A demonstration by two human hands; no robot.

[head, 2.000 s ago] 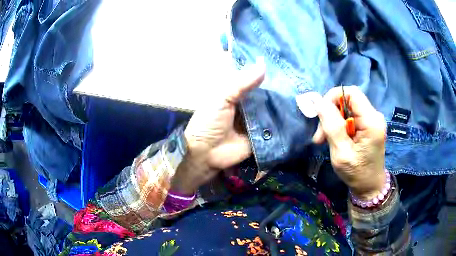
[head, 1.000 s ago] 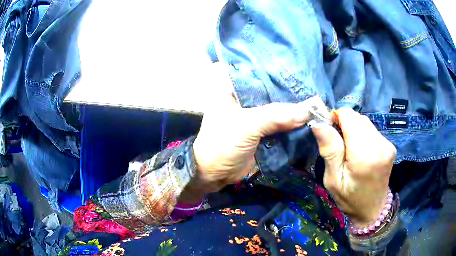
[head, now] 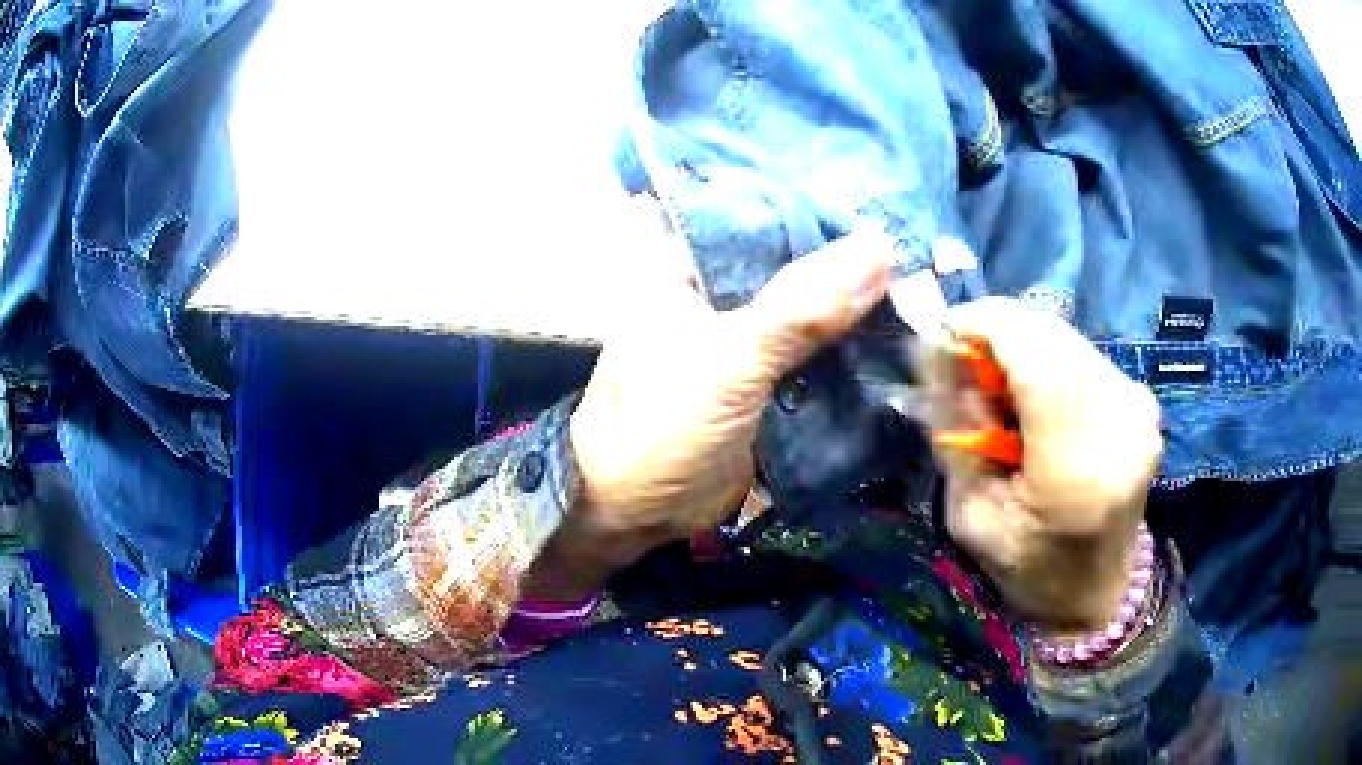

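A mid-blue denim garment [head: 814,127] lies over the table's right part, its cuff [head: 837,426] bunched near my lap with a round metal button. My left hand [head: 710,396] holds the sleeve end, thumb on top. My right hand [head: 1053,448] is blurred and holds orange-red thread snips [head: 981,404] in its palm. A small white tag [head: 919,304] shows between both hands; I cannot tell which hand grips it. A black brand label [head: 1185,317] and a second black tab [head: 1182,368] lie on the garment at the right.
The white table [head: 433,165] has its front edge left of my left hand. Blue panels [head: 359,448] stand below it. More denim [head: 150,239] is heaped at the left edge, with scraps [head: 138,680] at the lower left. My floral-clad lap [head: 627,695] is below.
My left hand has moved right onto the sleeve end and its thumb has come down on it. My right hand met it at the tag, then moved slightly down and left, showing more of the snips.
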